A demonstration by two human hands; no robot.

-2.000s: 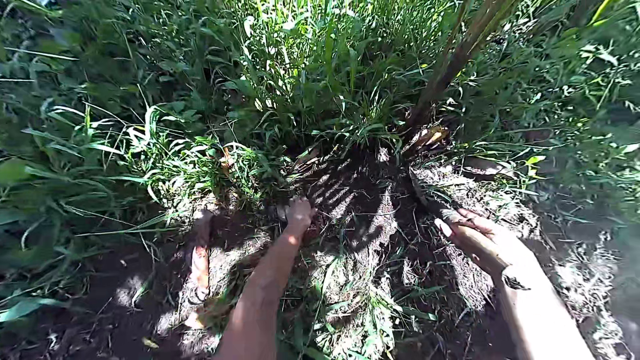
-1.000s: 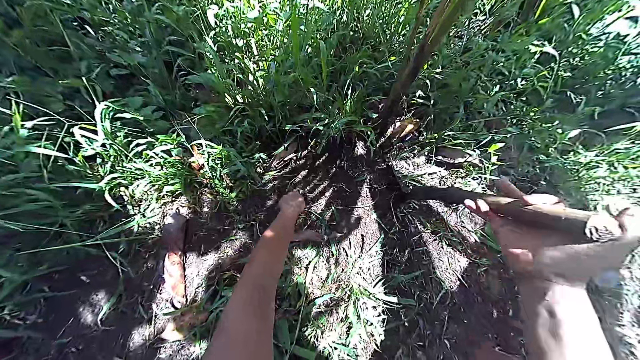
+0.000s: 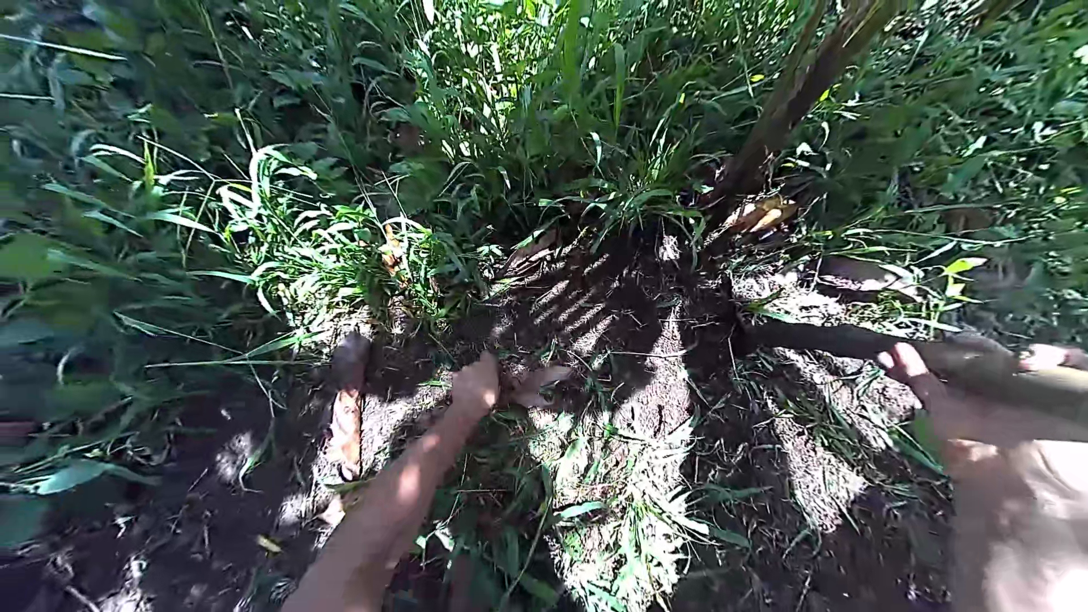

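My left hand point(image 3: 476, 387) is low over the soil left of the middle, its fingers curled; whether anything is inside them is hidden. Beside it lies a dry brown leaf point(image 3: 541, 385). At the right, my right hand point(image 3: 960, 399) is closed around the handle of a long tool point(image 3: 829, 338). The tool lies nearly level, and its dark far end reaches the shaded soil point(image 3: 629, 340) between the hands. Shadow hides the exact shape of that end.
Tall green grass point(image 3: 527, 153) borders the dark soil at the back. A slanting woody stem point(image 3: 782, 110) rises at back right, with a dry leaf point(image 3: 761, 215) by its base. A brown piece of plant matter point(image 3: 347, 416) lies at the left.
Between the first and second frames my right hand moved rightward, and the tool's handle came into plain view. My left hand now sits further left, closer to the brown piece.
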